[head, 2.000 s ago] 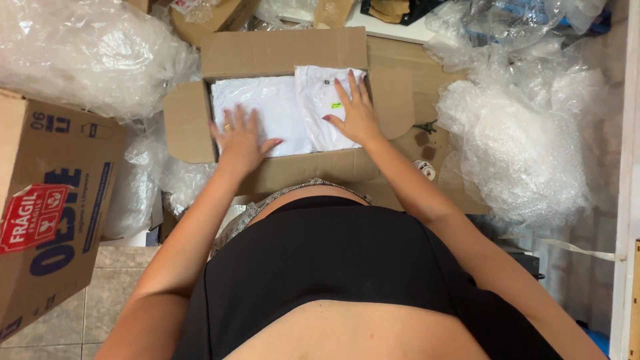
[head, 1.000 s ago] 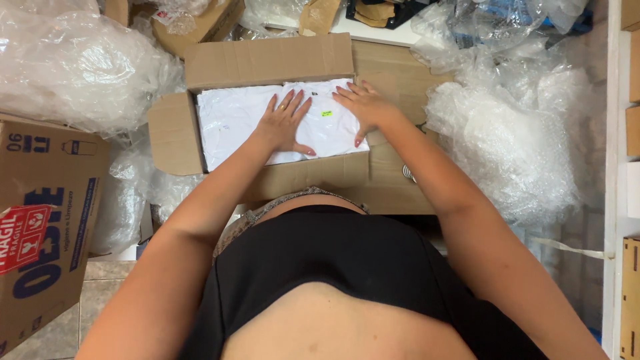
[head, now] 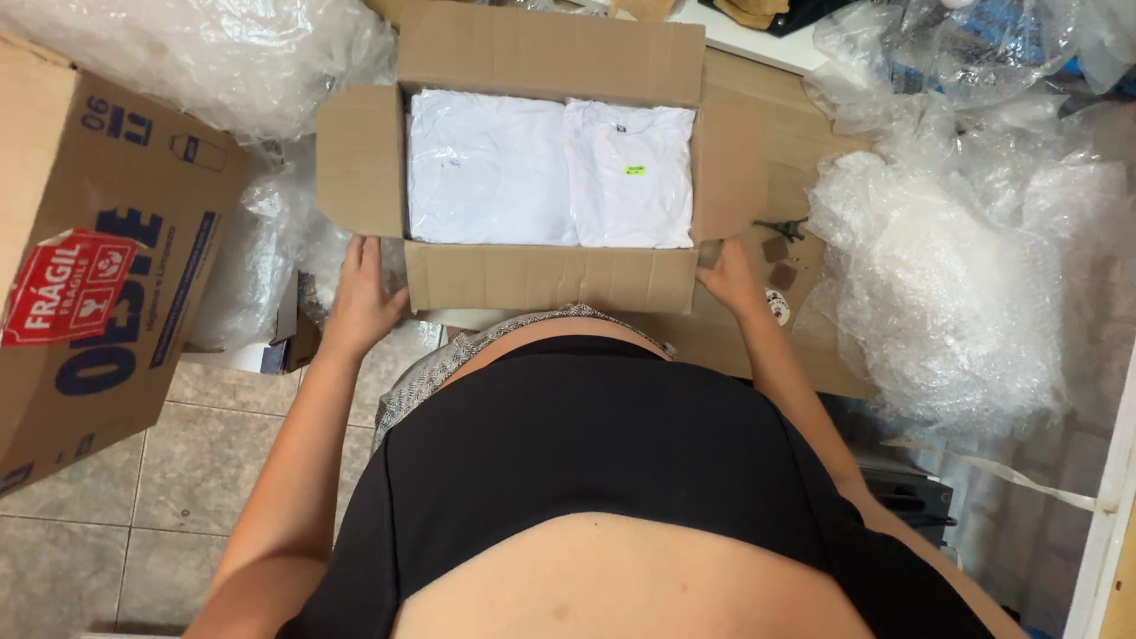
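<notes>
An open cardboard box stands on a wooden table with its flaps folded outward. Inside lie white folded garments in clear plastic on the left, and a white bagged shirt with a small green sticker on the right. My left hand is at the box's near left corner, its fingertips by the left flap. At the near right corner is my right hand, its upper fingers partly hidden beneath the right flap. Whether either hand grips the cardboard cannot be told.
A large printed carton with a red fragile sticker stands at left. Bubble wrap is heaped on the right, more plastic wrap at upper left. A small Eiffel Tower figure and a round sticker lie on the table.
Both hands have left the white garments inside the box and moved outward and nearer to my body, to the box's near corners. The garments remain in the box.
</notes>
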